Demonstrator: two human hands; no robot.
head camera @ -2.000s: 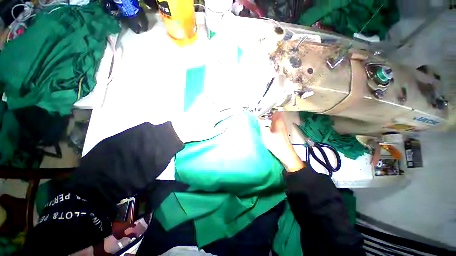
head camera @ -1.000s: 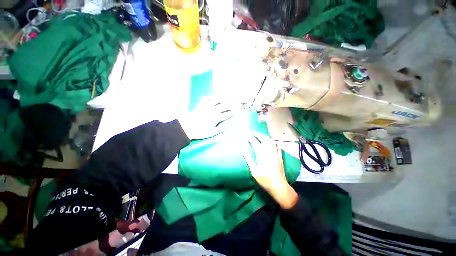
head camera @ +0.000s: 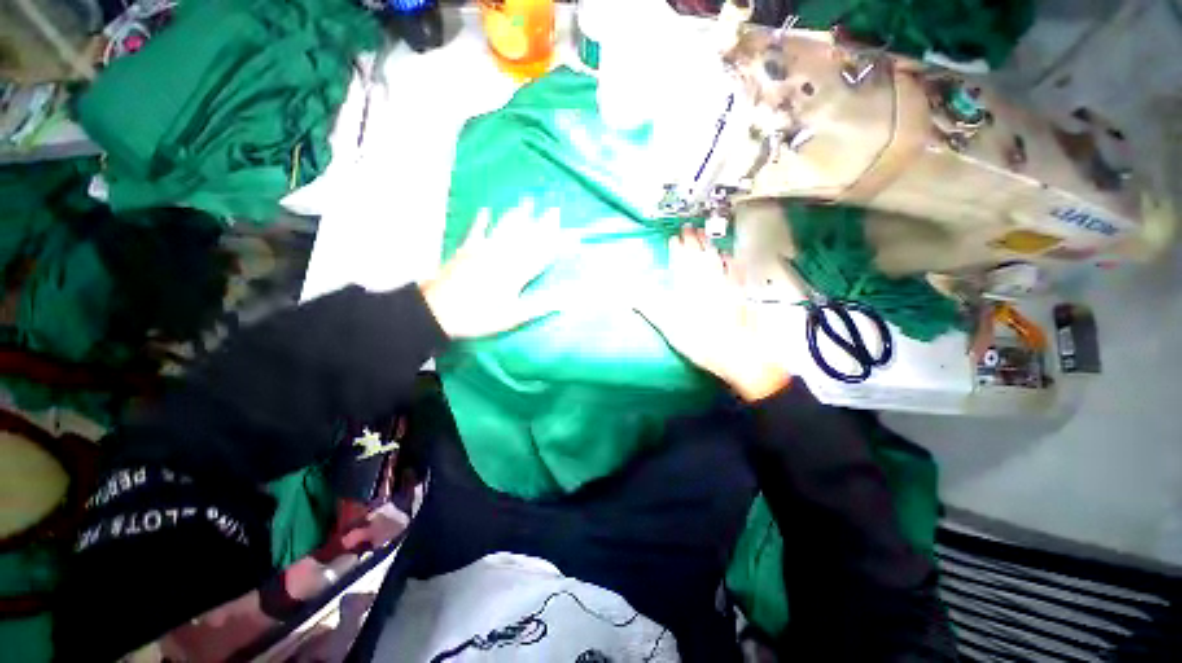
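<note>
A green cloth panel (head camera: 557,415) lies spread over the white table edge, its front part hanging toward my lap and its middle washed out by the lamp. My left hand (head camera: 499,279) lies flat on the cloth with fingers spread. My right hand (head camera: 713,311) rests on the cloth's right side, its fingertips close to the presser foot area (head camera: 700,207); glare hides the finger detail. The cloth's upper right edge reaches the presser foot of the cream sewing machine (head camera: 933,156).
Black-handled scissors (head camera: 849,339) lie right of my right hand, beside crumpled green scraps (head camera: 894,292). An accessory tray (head camera: 1011,356) and small black box (head camera: 1076,339) are at the right. A green heap (head camera: 233,104) is upper left. An orange bottle (head camera: 521,33) stands at the top.
The green cloth has moved up and opened out over the table, left of the needle. My left hand now lies spread on it. My right hand has moved up toward the presser foot.
</note>
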